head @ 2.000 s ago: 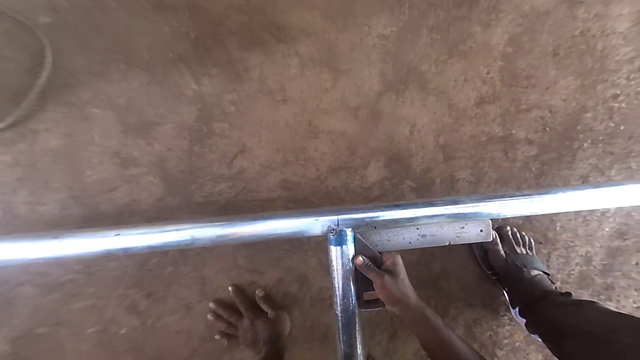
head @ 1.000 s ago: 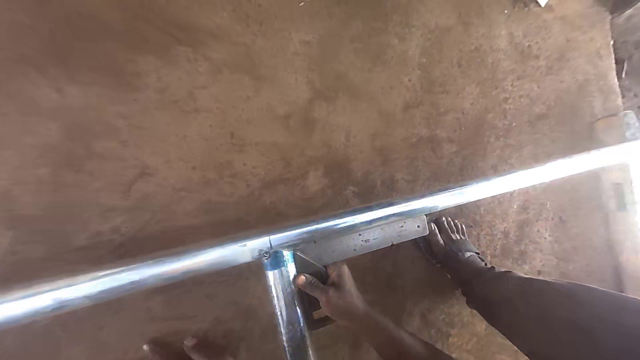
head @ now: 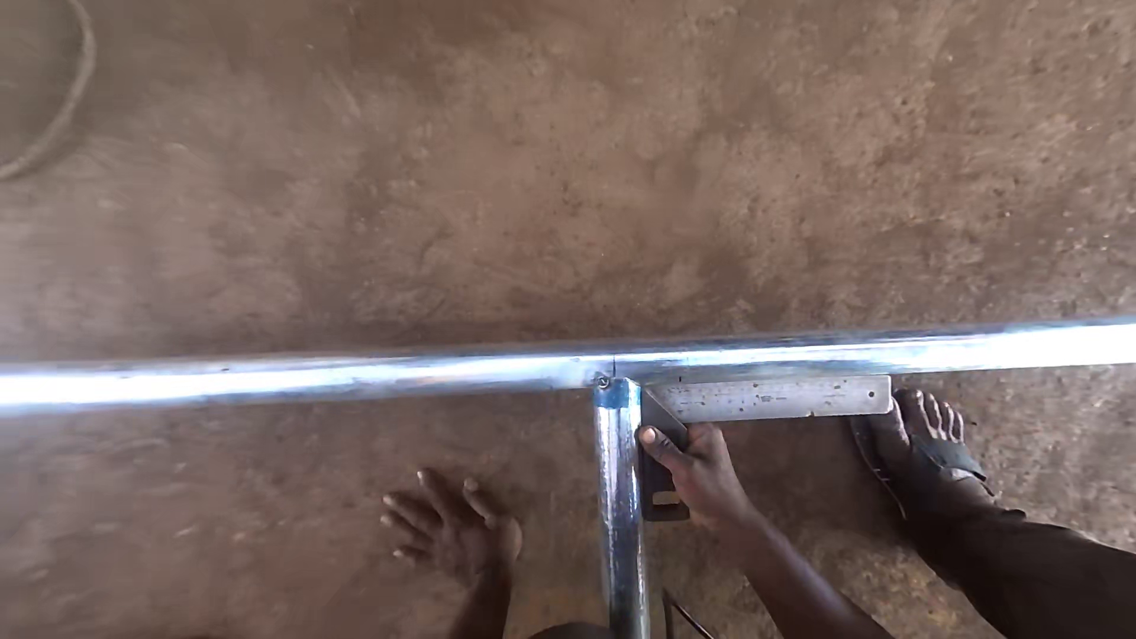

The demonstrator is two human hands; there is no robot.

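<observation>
My right hand point(head: 706, 475) grips the dark handle of a try square point(head: 781, 398). Its handle lies against the right side of a short metal pipe point(head: 621, 515), and its worn steel blade runs along the near side of a long shiny metal pipe point(head: 355, 377). The short pipe's end meets the long pipe at about a right angle, with a small weld spot point(head: 604, 382) at the left of the joint. A thin dark line crosses the long pipe just above it. My left hand point(head: 461, 532), empty with fingers spread, is left of the short pipe.
A foot in a sandal point(head: 932, 444) stands at the right, its toes beside the blade's end. A curved cable or hose point(head: 75, 89) lies on the brown floor point(head: 568, 195) at the upper left. A thin dark rod point(head: 683, 614) shows at the bottom edge.
My left hand, mostly out of view at the bottom a second ago, is again fully in view with fingers spread. My right hand still holds the square at the joint. The view has shifted.
</observation>
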